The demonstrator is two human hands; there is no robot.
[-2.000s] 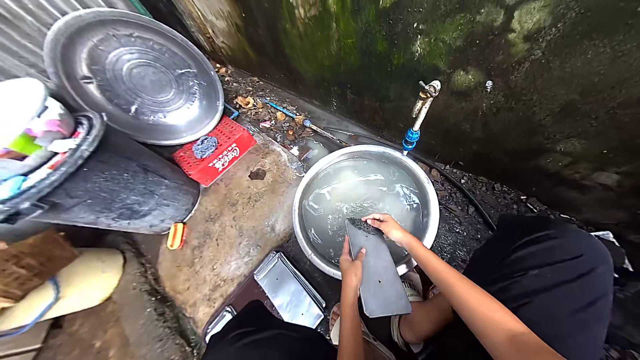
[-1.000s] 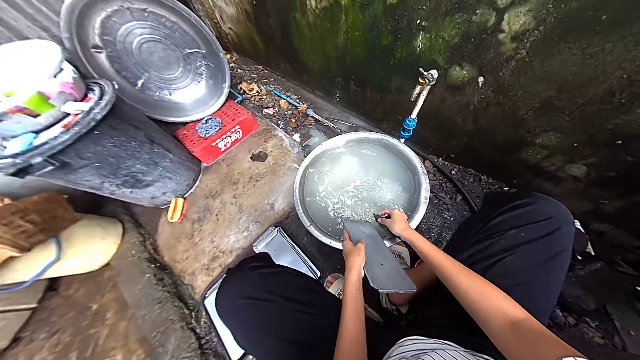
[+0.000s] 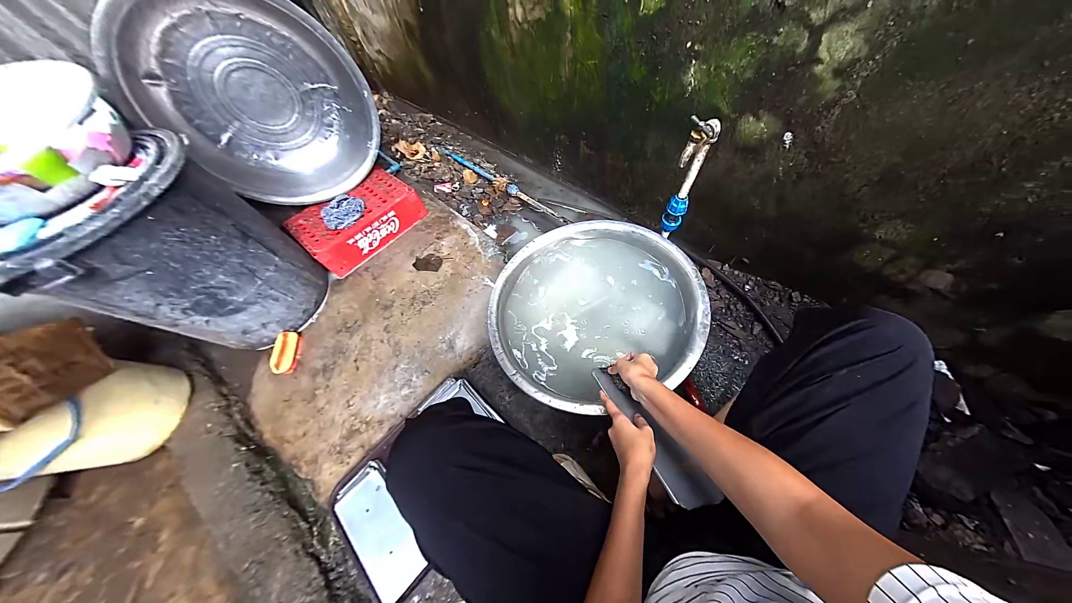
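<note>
My left hand (image 3: 630,437) grips the left edge of a flat grey metal tray (image 3: 680,477), which slants from the basin's near rim down toward my lap. At the tray's upper end my right hand (image 3: 635,373) is closed around a dark scouring pad, mostly hidden by the fingers. Just beyond both hands stands a round metal basin (image 3: 499,335) holding cloudy water with suds on it. More shallow metal trays (image 3: 385,528) lie on the ground beside my left knee, partly covered by the trouser leg.
A tap (image 3: 692,167) rises behind the basin, before a mossy wall. To the left are a red plastic crate (image 3: 360,251) with a scrubber (image 3: 342,212) on it, a large metal lid or basin (image 3: 251,92), a black bin (image 3: 193,268) and a straw hat (image 3: 109,419).
My right hand has moved up the tray to its far end at the basin's near rim. My left hand keeps its hold on the tray's edge.
</note>
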